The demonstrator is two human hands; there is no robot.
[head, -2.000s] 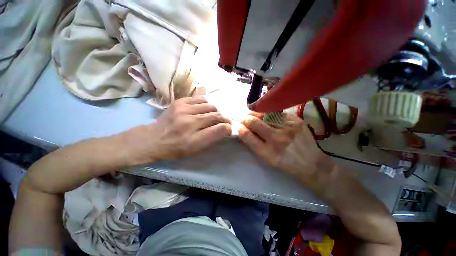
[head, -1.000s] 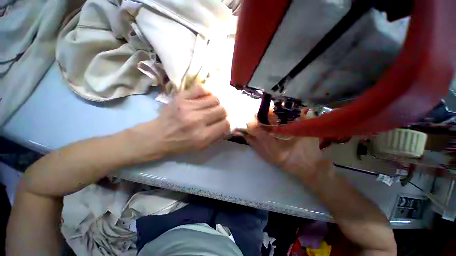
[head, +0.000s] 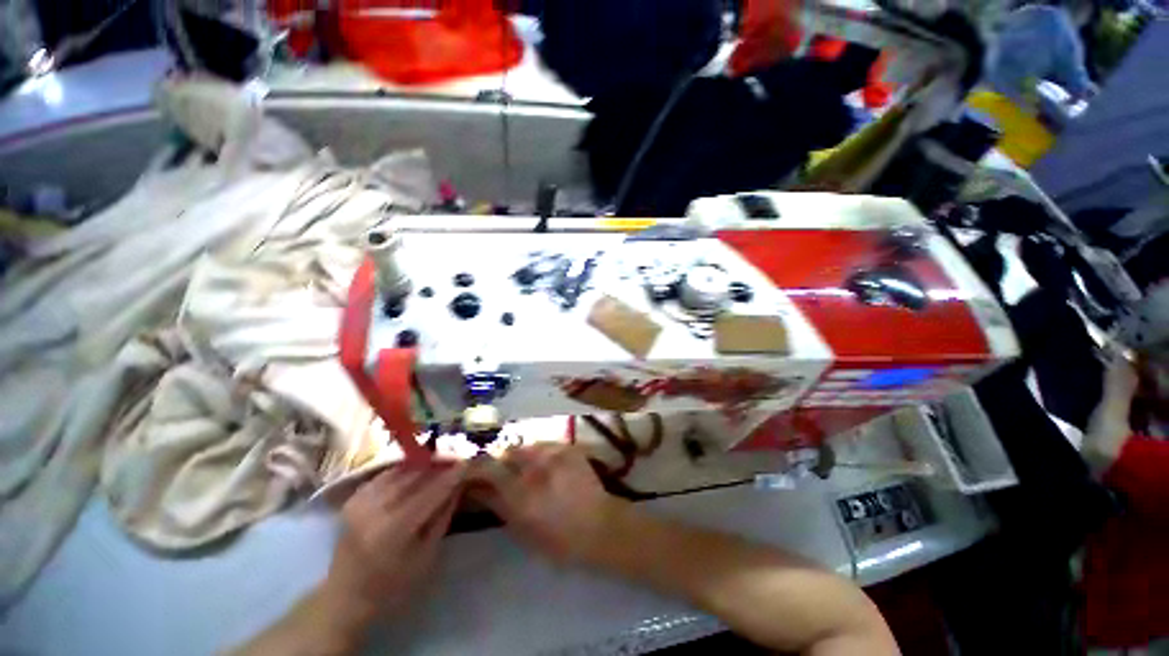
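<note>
A white and red sewing machine (head: 615, 308) stands across the middle of the view, with a red guard at its left end. A beige garment (head: 192, 449) lies crumpled left of the needle area. My left hand (head: 391, 519) lies flat with fingers together by the red guard, at the cloth's near edge. My right hand (head: 551, 493) is beside it, fingertips close to the left hand's. Both hands are blurred. The cloth under the fingertips and the needle are hidden, so a grip cannot be made out.
Red-orange scissor handles (head: 622, 442) lie under the machine arm. A white tray (head: 968, 436) is at the table's right end. A person in a red top (head: 1128, 525) is at the far right. Dark and orange cloths (head: 423, 45) lie beyond the machine.
The view has lifted and pulled back, so the whole machine and the workshop behind now show. My hands are still at the needle area, with the left fingers now straighter and nearer the red guard.
</note>
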